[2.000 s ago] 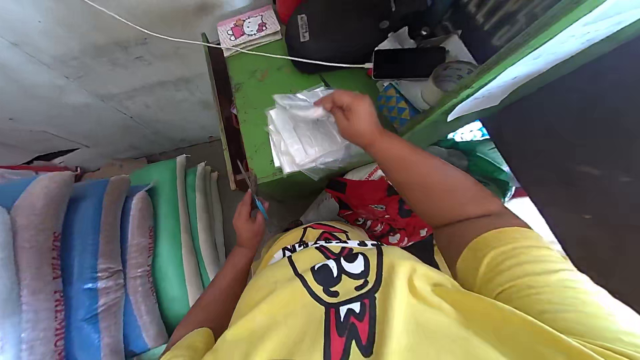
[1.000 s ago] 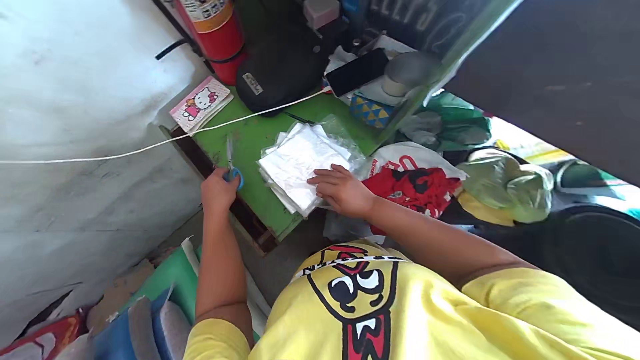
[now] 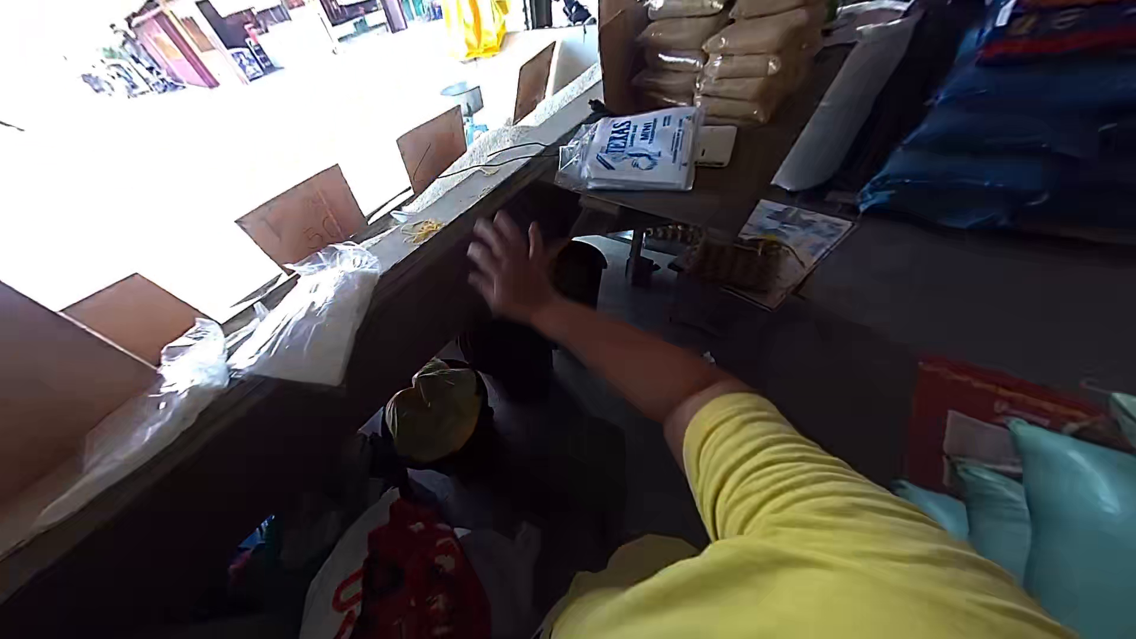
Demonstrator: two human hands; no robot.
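Note:
My right hand (image 3: pixel 513 269) reaches forward at mid-view, fingers spread and slightly blurred, with nothing seen in it. It is beside the dark inner side of a long ledge. Beyond it, a pack of white plastic bags (image 3: pixel 641 149) in clear wrap lies on a wooden table (image 3: pixel 683 206). Left of the hand, a clear plastic bag with white contents (image 3: pixel 311 319) rests on the ledge (image 3: pixel 461 200). A second clear bag (image 3: pixel 191 373) lies nearer along it. My left hand is out of view.
Brown-filled plastic packs (image 3: pixel 737 53) are stacked behind the white pack. Pieces of cardboard (image 3: pixel 302 213) stand along the ledge. Below are a covered round container (image 3: pixel 435 413) and a red and white bag (image 3: pixel 426 568). Light green sacks (image 3: pixel 1074 497) lie at right; blue sacks (image 3: pixel 1003 142) are stacked farther back.
The view has swung widely from the green table to the ledge. My right hand has left the clear-wrapped white stack it touched there; my left hand and the scissors have gone out of view.

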